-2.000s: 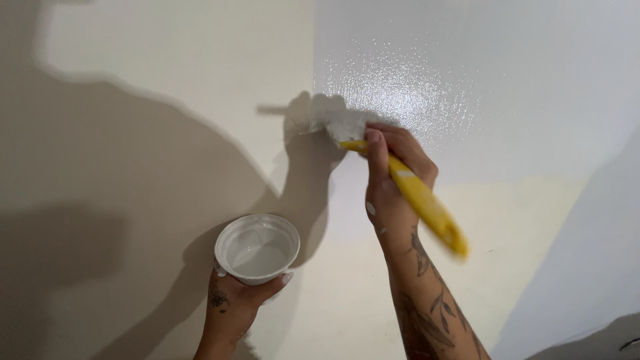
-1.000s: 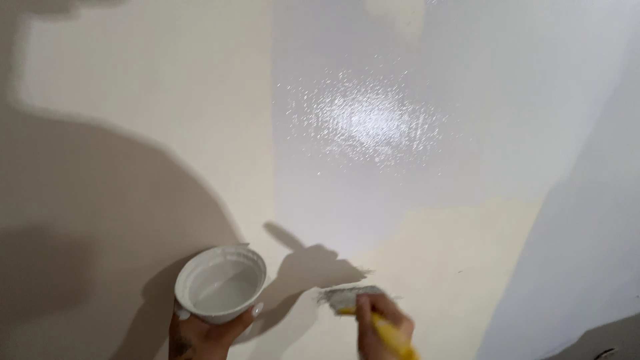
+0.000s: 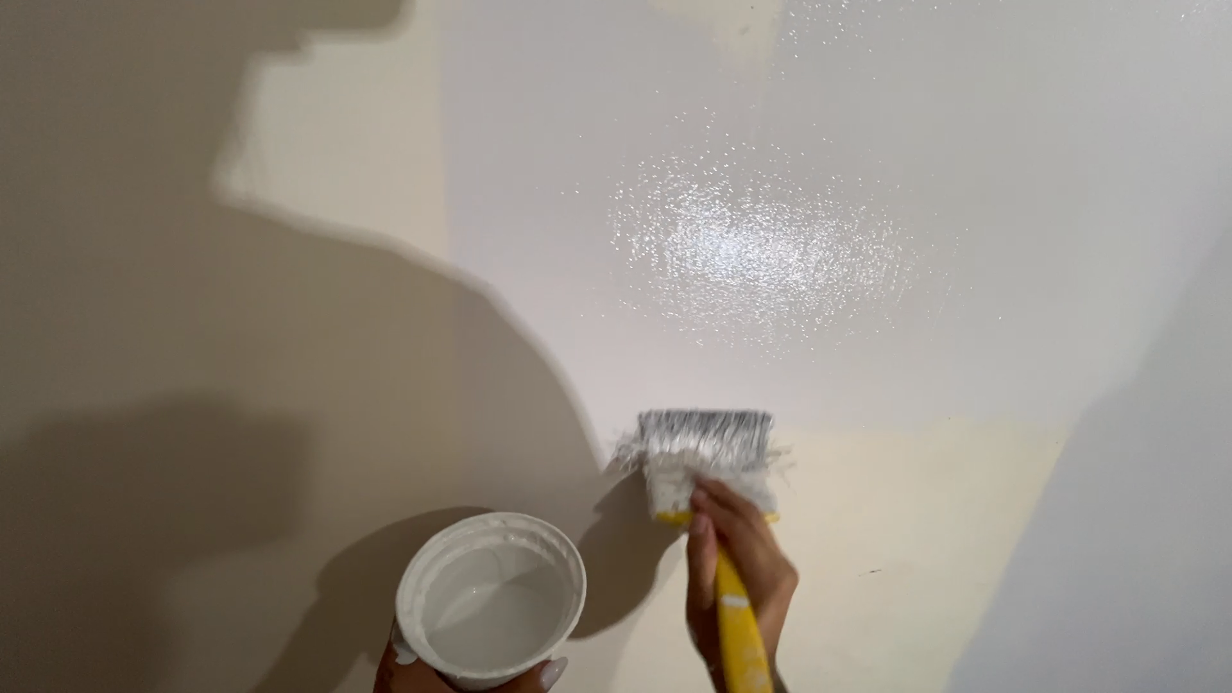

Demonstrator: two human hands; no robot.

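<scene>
Low in the view, left of centre, my left hand (image 3: 423,676) holds a white plastic tub (image 3: 409,616) from below, with pale liquid paint (image 3: 496,602) inside it. To its right my right hand (image 3: 751,568) is closed round the yellow handle of a wide paintbrush (image 3: 712,462). The bristles point up against the wall (image 3: 539,221), are coated with whitish paint, and splay at both sides. They lie near the lower edge of a pale grey-lilac painted area, just above a cream area. Both hands are partly cut off by the lower frame edge.
Wet paint (image 3: 760,250) glistens above the brush. Cream surface (image 3: 895,539) shows at lower right, and another cream patch (image 3: 736,24) at the top. Broad shadows (image 3: 241,385) cover the left side and lie behind the tub and brush.
The brush in my right hand has moved down from the glistening area, then back up against the wall. My left hand keeps its hold on the tub. The view has shifted somewhat.
</scene>
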